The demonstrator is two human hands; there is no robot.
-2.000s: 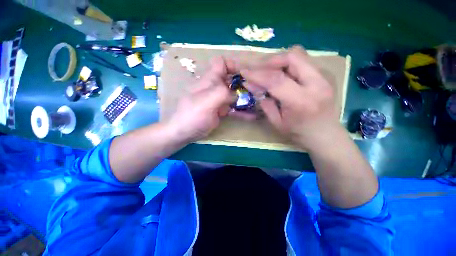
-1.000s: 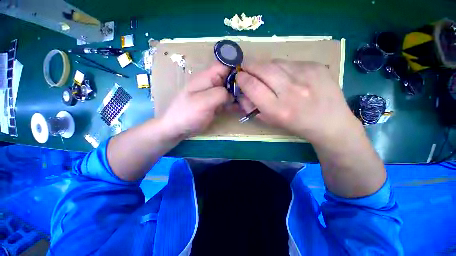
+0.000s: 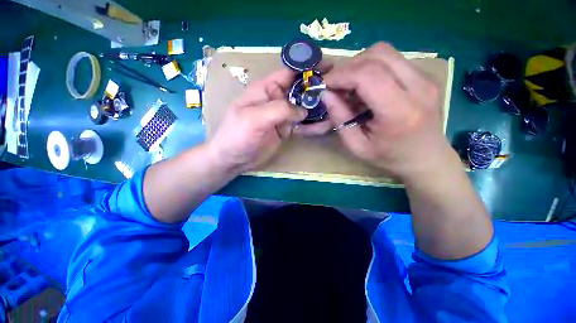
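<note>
My left hand (image 3: 256, 123) holds the round dark watch case (image 3: 308, 99) above the mat, its inner parts facing up. The display module (image 3: 301, 55), a black disc with a greyish centre, stands open beyond the case. The small orange flex cable (image 3: 307, 78) joins the two. My right hand (image 3: 391, 107) is at the right side of the case, fingers bent close to it. A thin dark tool (image 3: 357, 120) with a metal tip is held in the right hand, partly hidden by the fingers.
The tan cardboard mat (image 3: 354, 165) lies below the hands. At left are a tape ring (image 3: 83, 75), pouch batteries (image 3: 192, 98), tweezers (image 3: 142, 58), a pad sheet (image 3: 155, 126) and a white-flanged reel (image 3: 59, 150). At right are black round pieces (image 3: 484, 85) and a dark bundle (image 3: 484, 150).
Two seconds ago the hands were blurred around the case. Since one second ago the case has been turned to show its inside, and the right-hand fingers have shifted right with the tool.
</note>
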